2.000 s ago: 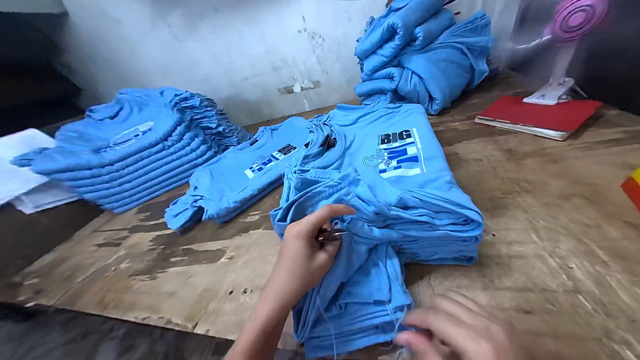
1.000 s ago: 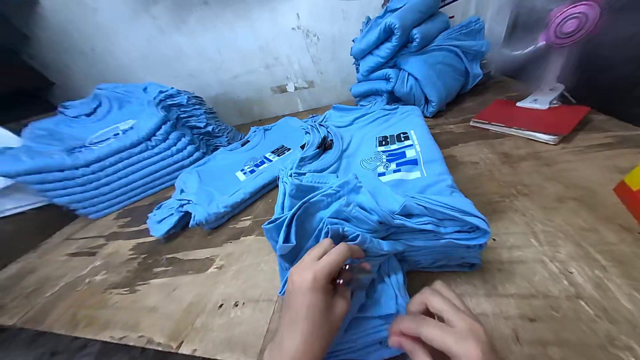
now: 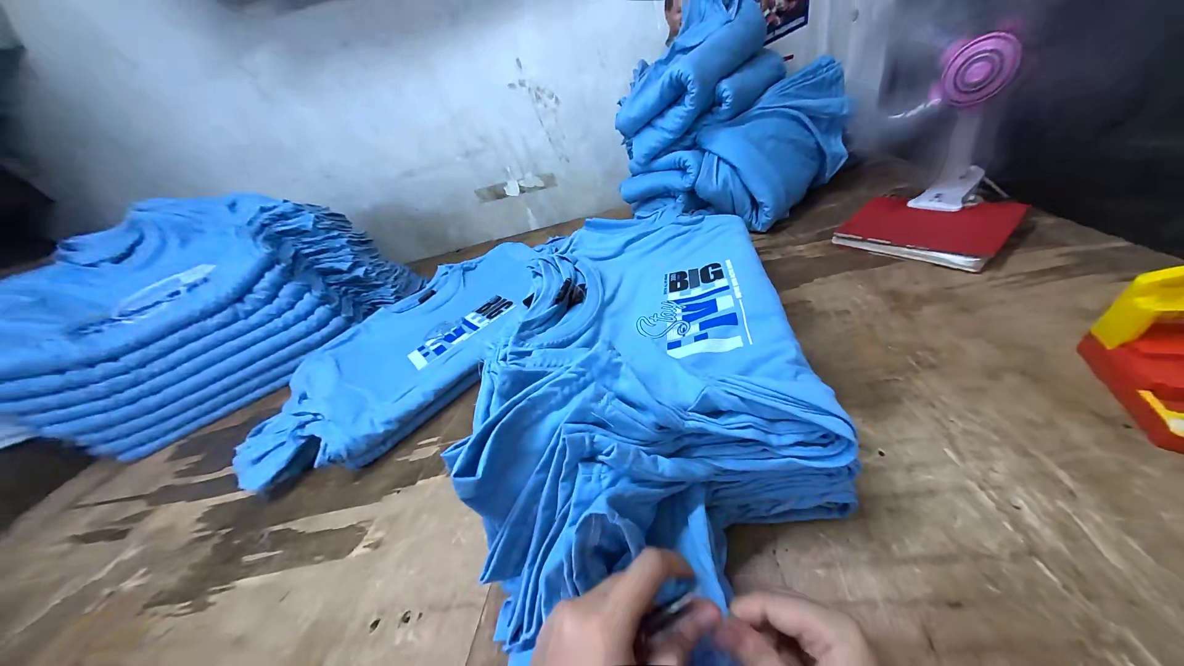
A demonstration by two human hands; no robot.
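Observation:
A stack of blue printed T-shirts (image 3: 786,398) lies in the middle of the wooden table, its sleeves and collars bunched toward me. At the bottom of the view my left hand (image 3: 620,615) is curled around a small dark metal tool (image 3: 668,612), whose kind I cannot tell, against the hanging blue cloth (image 3: 555,555). Close beside it, my right hand (image 3: 786,629) has its fingers bent at the same cloth; whether it grips the fabric is blurred. Another set of printed blue shirts (image 3: 379,370) lies just left of the stack.
A tall pile of blue shirts (image 3: 185,324) stands at the left. Rolled blue garments (image 3: 731,120) are heaped against the wall. A pink fan (image 3: 980,69) stands on a red book (image 3: 934,231) at the back right. A red and yellow plastic object (image 3: 1142,351) is at the right edge.
My left hand has moved down along the cloth toward the near edge. My right hand has come in close beside it.

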